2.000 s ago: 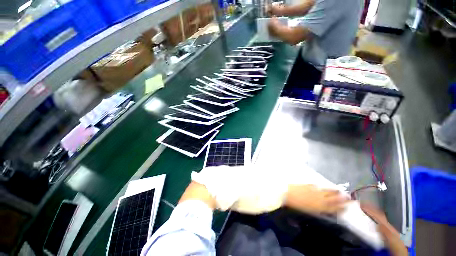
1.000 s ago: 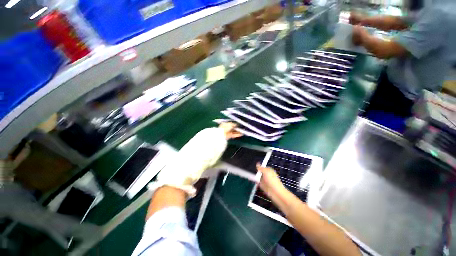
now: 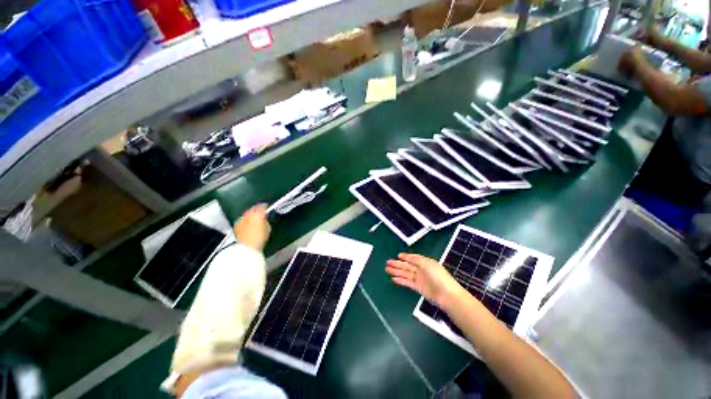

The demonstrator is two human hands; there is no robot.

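Note:
My left hand (image 3: 253,227), with a cream sleeve cover on the forearm, grips one end of a solar panel (image 3: 298,189) seen nearly edge-on, with a white coiled cable beside it. My right hand (image 3: 421,276) is open and empty, fingers spread, over the left side of a white-framed panel (image 3: 493,279) on the bench's right edge. Another panel (image 3: 302,306) lies between my arms, overlapping a white piece. A further panel (image 3: 183,257) lies to the left of my left hand.
An overlapping row of panels (image 3: 456,173) runs up the green bench (image 3: 351,136). The test box (image 3: 624,304) is at the right. Blue bins (image 3: 78,54) stand on the shelf above. Papers (image 3: 269,121) and a bottle (image 3: 408,53) lie behind. A coworker's arm (image 3: 666,86) shows top right.
The view has swung left. My left hand has moved from near the row's end to the left and now holds a tilted panel. My right hand has come off the panels and opened.

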